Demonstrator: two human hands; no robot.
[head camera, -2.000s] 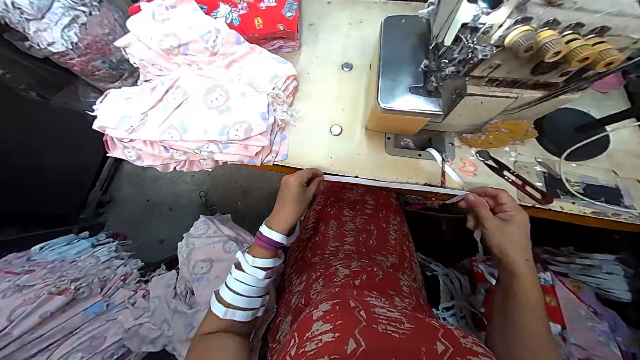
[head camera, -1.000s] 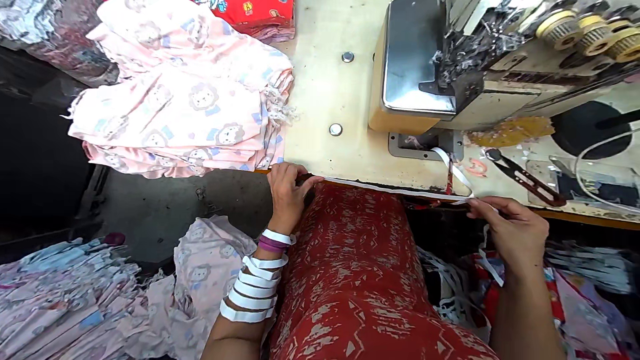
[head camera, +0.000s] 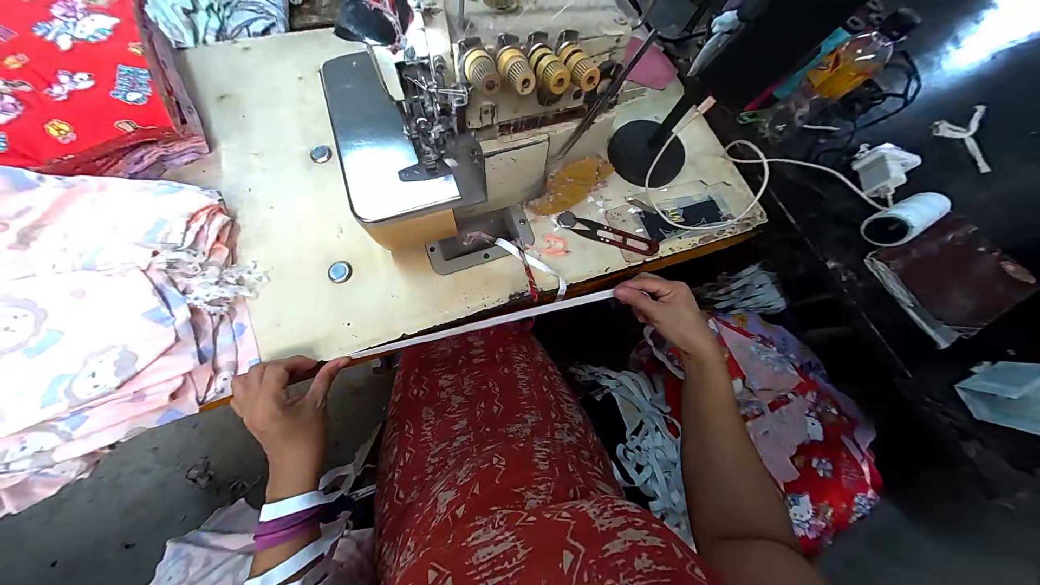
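Observation:
A narrow white elastic band (head camera: 487, 325) runs straight along the front edge of the sewing table, between both hands. My left hand (head camera: 284, 406) pinches its left end at the table edge, close to a stack of pink printed fabric (head camera: 106, 325). The right end is between the thumb and fingers of my right hand (head camera: 662, 305), below a pair of thread snips (head camera: 609, 234). White bands and a purple band circle my left wrist. Behind the elastic stands an overlock sewing machine (head camera: 414, 162), with a short loose white strip (head camera: 532, 260) beside its base.
Red printed fabric (head camera: 81, 73) is stacked at the back left. A bundle of white strips (head camera: 650, 447) hangs beneath the table near red printed cloth (head camera: 821, 463). On the dark surface at right are a thread spool (head camera: 906, 219), a white plug adapter (head camera: 886, 169) and a bottle (head camera: 857, 65).
The view has turned to the right. Both hands still hold the elastic along the table edge, and they are now farther apart, with a longer stretch of band between them.

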